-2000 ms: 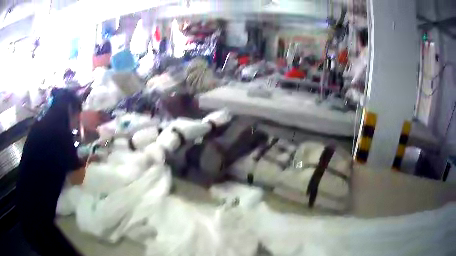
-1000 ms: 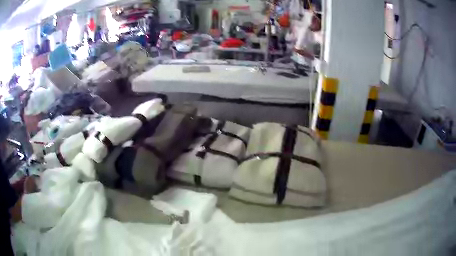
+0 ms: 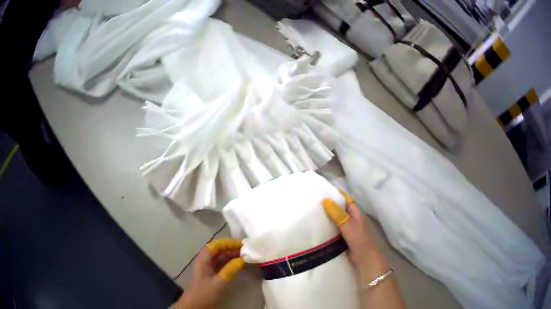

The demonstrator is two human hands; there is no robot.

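A folded white curtain bundle (image 3: 284, 208) lies at the near table edge, crossed by a dark band with a red edge and small light print (image 3: 305, 258). My left hand (image 3: 219, 265), with orange finger cots, touches the bundle's left side. My right hand (image 3: 356, 232), also with orange finger cots, holds its right side, thumb on top. A thin dark cord (image 3: 196, 256) runs from beside the bundle to the table edge. Just beyond the bundle lies a white curtain with a fanned pleated heading (image 3: 241, 163).
A long white sheer panel (image 3: 417, 193) lies to the right on the beige table (image 3: 96, 145). Strapped beige bundles (image 3: 423, 72) lie at the far right, near black-and-yellow striped corners (image 3: 490, 60). A dark-clothed person (image 3: 27, 78) stands at the upper left.
The view has turned down to the near table. Both my hands and the banded white bundle have come into view, along with the fanned pleats.
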